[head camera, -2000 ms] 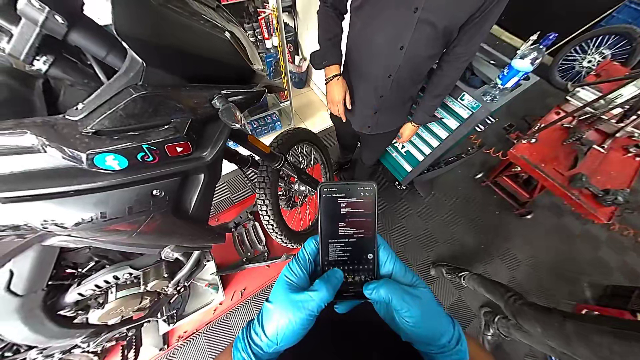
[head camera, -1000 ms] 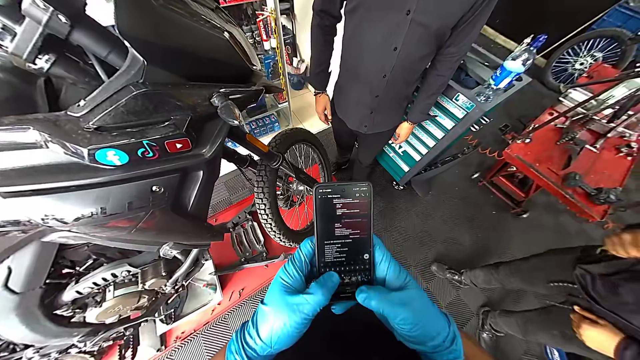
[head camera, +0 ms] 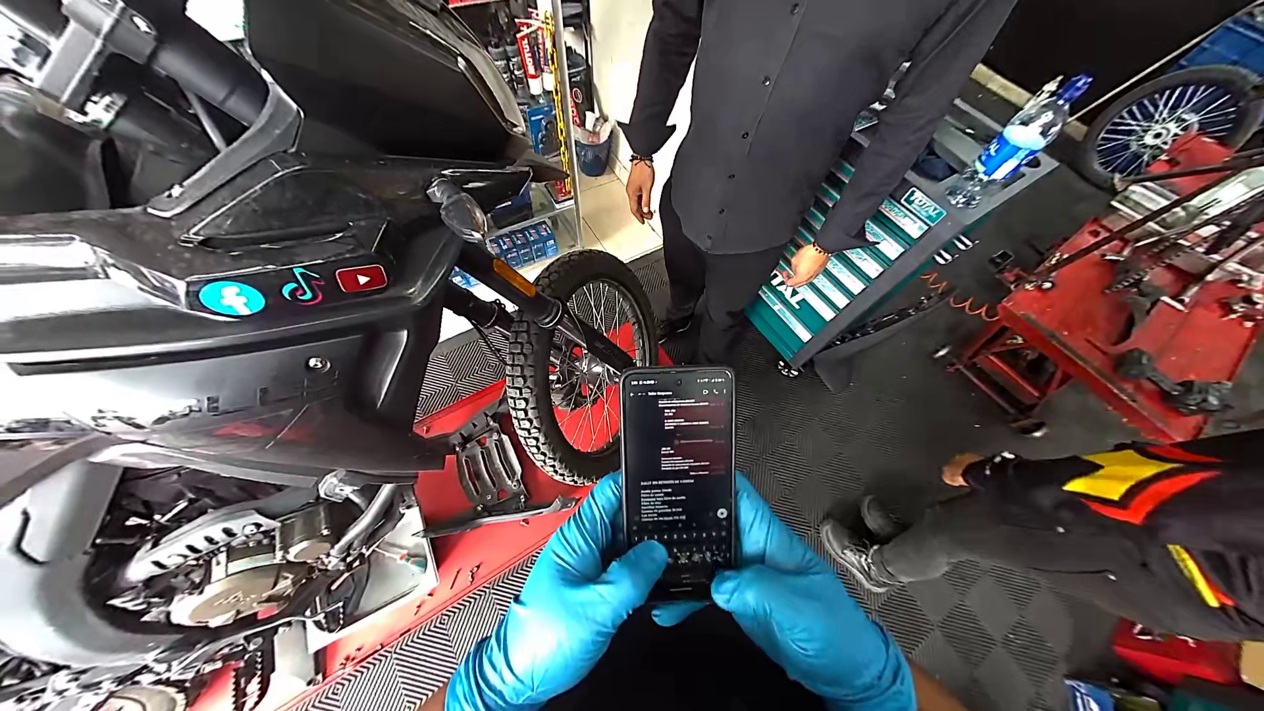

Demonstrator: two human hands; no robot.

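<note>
Both my hands wear blue gloves and hold a smartphone [head camera: 679, 464] upright at the lower middle of the head view. My left hand [head camera: 568, 602] grips the phone's left edge, its thumb over the on-screen keyboard. On the right edge is my right hand [head camera: 805, 597], its thumb at the lower right corner of the screen. The screen is dark and shows lines of text. Left of the phone stands a black motorcycle [head camera: 197, 326] with stickers on its side panel. Its knobby front wheel [head camera: 583, 365] is just behind the phone, over a red lift platform [head camera: 464, 553].
A person in a dark shirt [head camera: 770, 118] stands ahead, beside a green tool cabinet [head camera: 839, 267] with a plastic bottle [head camera: 1027, 133] on top. At the right are a red work stand [head camera: 1096, 326], a spoked wheel [head camera: 1165, 128] and another person's leg [head camera: 997, 533] on the patterned floor.
The person at the right has moved further into view since the earliest frame, where only legs showed. Both my hands keep hold of the phone.
</note>
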